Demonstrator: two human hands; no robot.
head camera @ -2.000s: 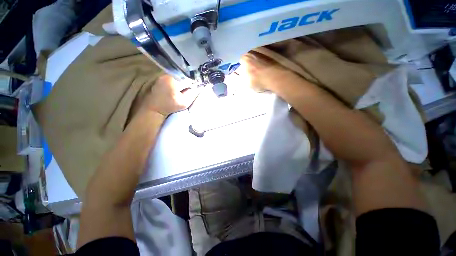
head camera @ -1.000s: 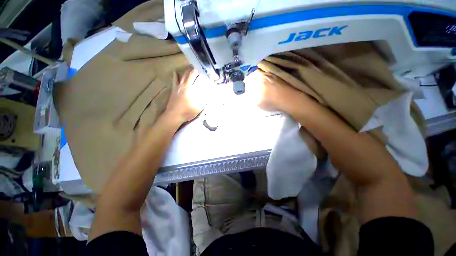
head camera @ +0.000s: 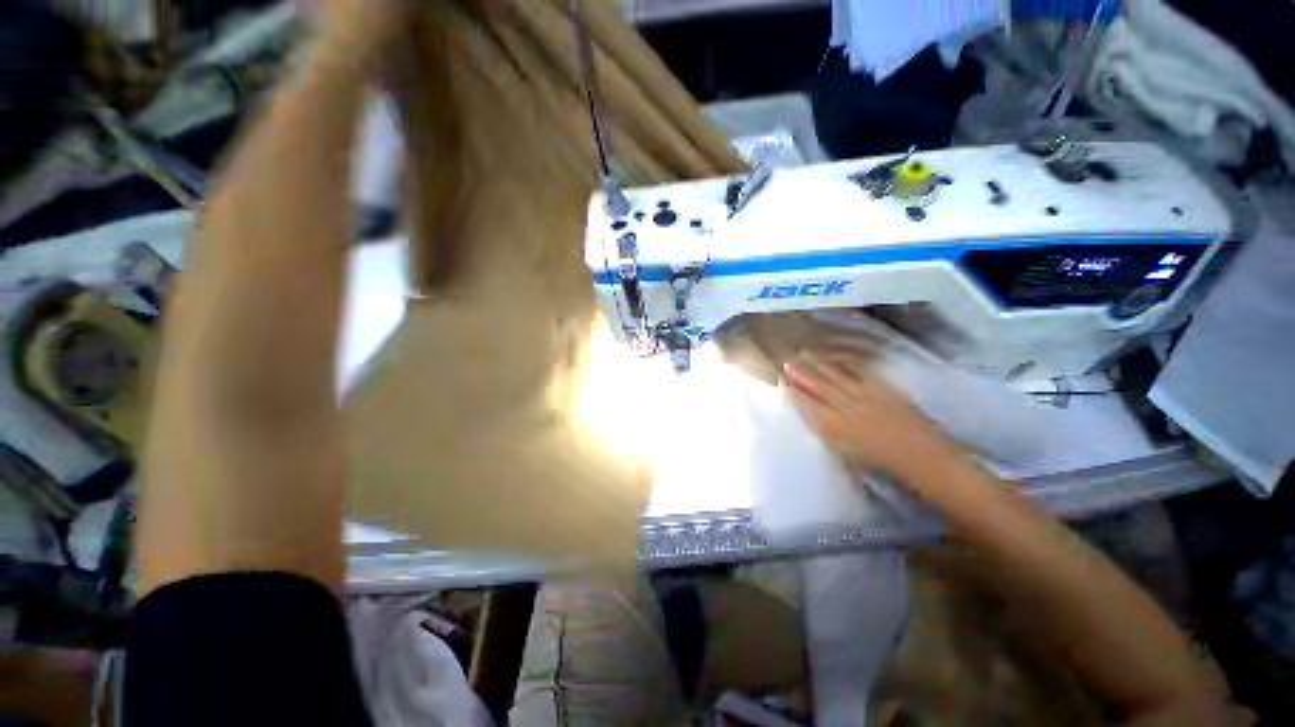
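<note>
My left hand (head camera: 372, 17) is raised high at the top left, blurred and partly cut off by the top edge. Tan cloth (head camera: 490, 384) hangs from it in long folds and spreads down over the table's left part to its front edge. My right hand (head camera: 859, 412) lies under the arm of the sewing machine (head camera: 909, 263), right of the needle area, on white cloth (head camera: 802, 462) with some tan beside it. Its grip cannot be made out. The presser foot and needle (head camera: 679, 348) are bathed in glare.
The machine's lit control panel (head camera: 1086, 273) is at the arm's right end. The ribbed table edge (head camera: 696, 537) runs in front, with white cloth hanging below it. A round beige machine part (head camera: 88, 362) is at far left. White cloth (head camera: 1243, 376) lies at far right.
The view has shifted, showing the machine's top. My left hand has gone from beside the needle up to the top left, lifting tan cloth. My right hand remains right of the needle, now a bit farther from it.
</note>
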